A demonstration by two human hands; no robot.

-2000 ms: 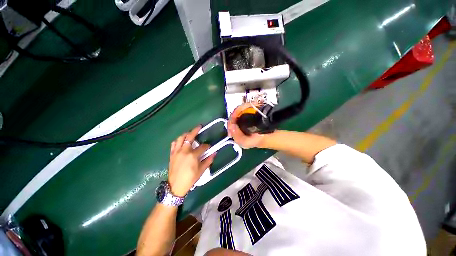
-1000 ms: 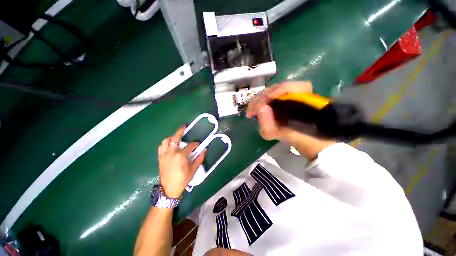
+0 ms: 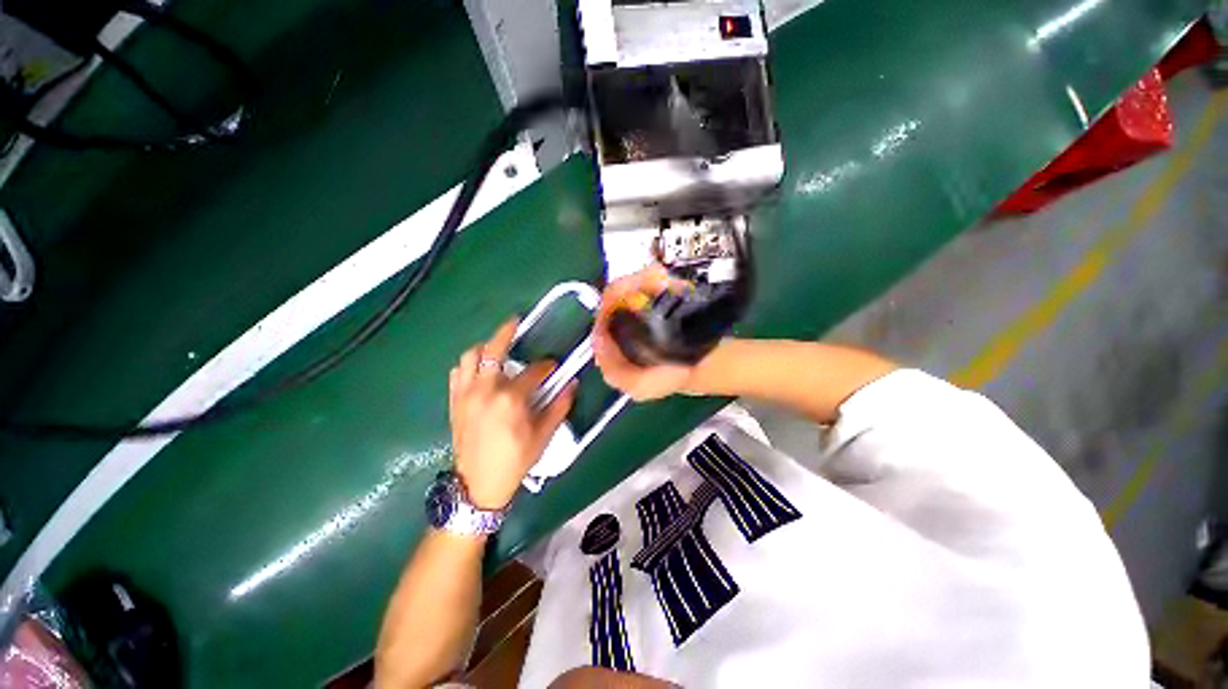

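Two white loop-shaped housings [image 3: 571, 294] lie side by side on the green surface. My left hand [image 3: 501, 411] is on their near left ends, fingers spread over them. My right hand [image 3: 644, 353] is closed around the black and orange electric screwdriver [image 3: 694, 320], which is upright and partly blurred, just below the screw feeder's front ledge. The screwdriver and my right hand hide part of the nearer housing; the tool's tip is hidden. The white screw feeder [image 3: 687, 176] has an open dark hopper and a red switch.
A black cord [image 3: 404, 289] runs across the surface at the left. A grey upright [image 3: 523, 54] stands left of the feeder. Another white housing [image 3: 14, 259] is at the far left edge. A red object [image 3: 1124, 132] is at the right, beside the grey floor.
The screwdriver has swung from pointing sideways at the right to upright, and my right hand has moved left and down beside the housings. My left hand remains on the housings.
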